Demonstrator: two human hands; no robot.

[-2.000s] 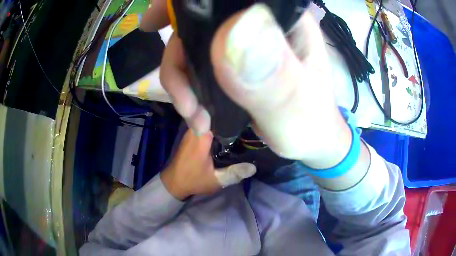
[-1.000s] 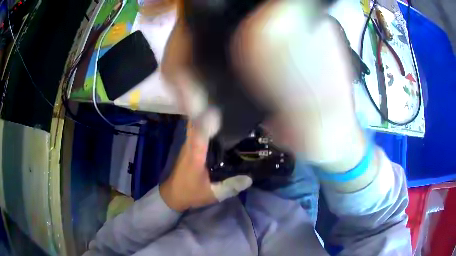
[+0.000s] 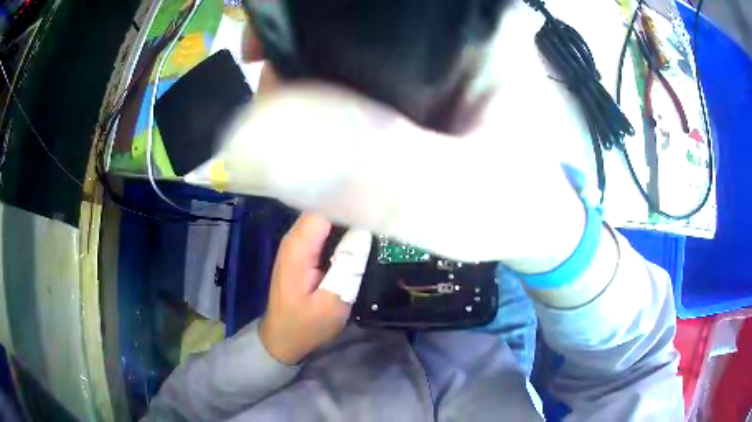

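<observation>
The black housing base point(image 3: 429, 303) lies on the lap, open side up, with a green circuit board point(image 3: 400, 250) and thin yellow and red wires point(image 3: 420, 289) inside. My left hand point(image 3: 309, 288), with white tape on its thumb, grips the housing at its left edge. My right hand point(image 3: 371, 165), blurred and with a blue wristband, is above the housing and covers its upper part. It is on the large dark body of the electric screwdriver point(image 3: 379, 49), which is blurred at the top of the view. The screwdriver's tip is hidden.
A flat black cover point(image 3: 202, 111) lies on the bench at the left. A coiled black cord point(image 3: 581, 78) and red-handled pliers point(image 3: 668, 95) lie at the right. A blue bin point(image 3: 717, 272) and a red bin point(image 3: 705, 354) stand at the far right. A white cable hangs at the left.
My right hand and the screwdriver have moved up and turned leftward, off the housing, uncovering the board. My left thumb has shifted from the housing's lower edge to its left side.
</observation>
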